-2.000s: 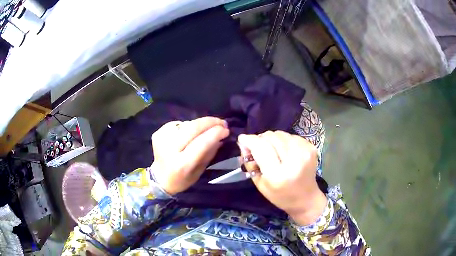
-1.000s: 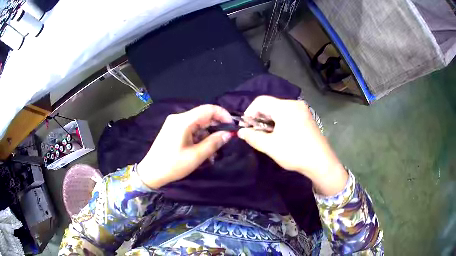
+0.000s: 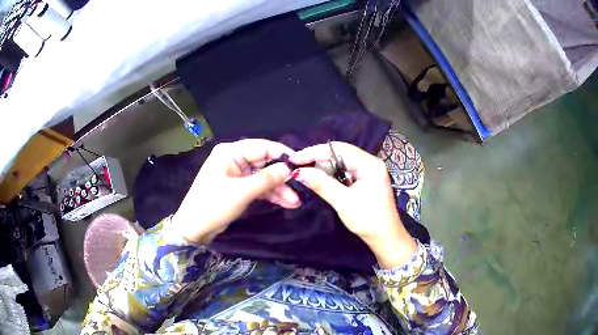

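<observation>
A dark purple-black garment (image 3: 282,229) lies spread over my lap. My left hand (image 3: 236,186) pinches a small fold of it between thumb and fingers. My right hand (image 3: 347,190) meets it fingertip to fingertip at the same fold. The metal thread snips (image 3: 337,162) rest in my right hand, partly hidden by the fingers. A small red spot shows at my right fingertips; what it is cannot be told. No needle or thread can be made out.
A flat black cloth (image 3: 269,82) extends beyond the garment beside the white-covered table (image 3: 131,49). White cones (image 3: 49,25) stand at upper left. A spool box (image 3: 92,190) and pink basket (image 3: 108,245) are at left. A beige fabric bin (image 3: 492,59) stands at upper right.
The snips' blade pointed left below my right hand, then the snips lay across its fingers; now they stand more upright. My hands have closed together on a small fold.
</observation>
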